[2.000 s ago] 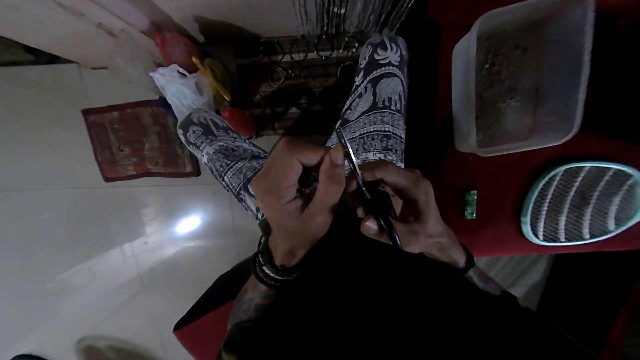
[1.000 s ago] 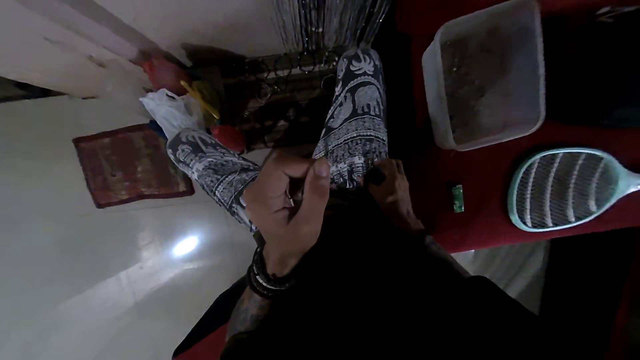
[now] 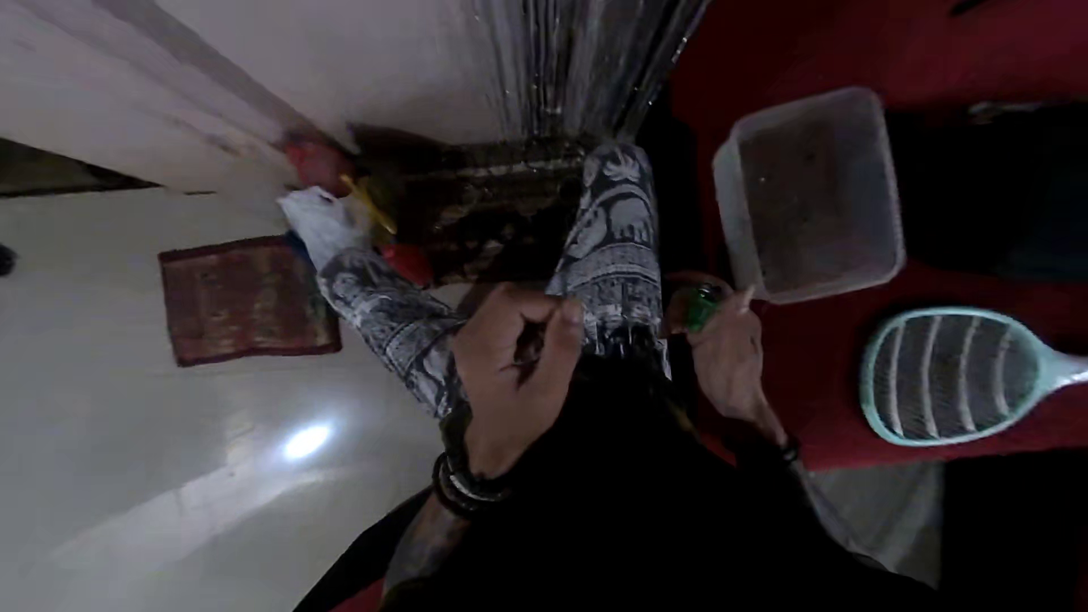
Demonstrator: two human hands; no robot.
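Note:
My left hand (image 3: 518, 365) is raised over my lap, thumb and forefinger pinched together; something small and dark shows inside the curled fingers, too dim to name. To its right, my right hand (image 3: 722, 348) holds a small green object (image 3: 703, 308), perhaps a lighter, between thumb and fingers. My legs in patterned trousers (image 3: 625, 229) stretch out beneath and beyond both hands. A translucent plastic tub (image 3: 812, 200) stands on the red surface just beyond my right hand.
An electric mosquito racket (image 3: 956, 376) lies on the red surface (image 3: 841, 433) at the right. Tinsel-like strands (image 3: 578, 68) hang ahead. A white plastic bag (image 3: 319, 223) stands near my foot, by a reddish mat (image 3: 251, 302) on the tiled floor.
The scissors-like black tool in my right hand two seconds ago no longer shows there. The small green object lay on the red surface in both earlier frames; my right hand has picked it up.

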